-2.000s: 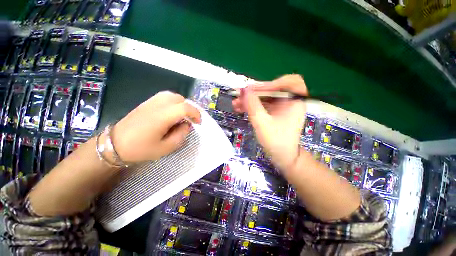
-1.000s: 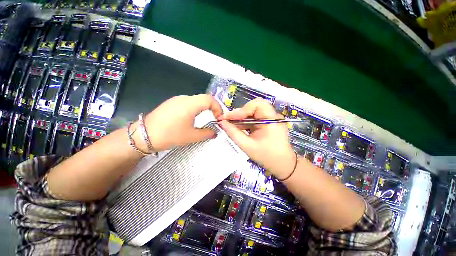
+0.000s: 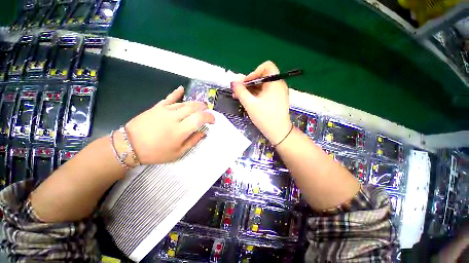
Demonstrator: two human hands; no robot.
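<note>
My left hand point(image 3: 167, 131) lies over the upper left part of a white sticker sheet point(image 3: 175, 190) with dense grey rows, fingers spread a little, the thumb near the sheet's top. My right hand point(image 3: 265, 97) holds dark tweezers point(image 3: 275, 77) between thumb and fingers at the tray's upper edge. Their tip is hidden by the fingers. Below the hand lies an electronic module point(image 3: 226, 104) with yellow parts point(image 3: 211, 98) at its left end. It sits in a glossy clear blister tray point(image 3: 247, 198). The sheet covers part of the tray.
A second tray of modules point(image 3: 49, 110) lies at the left. A pale rail point(image 3: 169, 62) runs along a green conveyor belt point(image 3: 319, 61). Plain white sheets point(image 3: 415, 200) lie at the right end of the tray. A yellow object point(image 3: 429, 9) is at the top right.
My right hand has moved away from the sheet, up to the module at the tray's top edge. My left fingers have opened from the pinch on the sheet's top corner, and the corner lies flatter.
</note>
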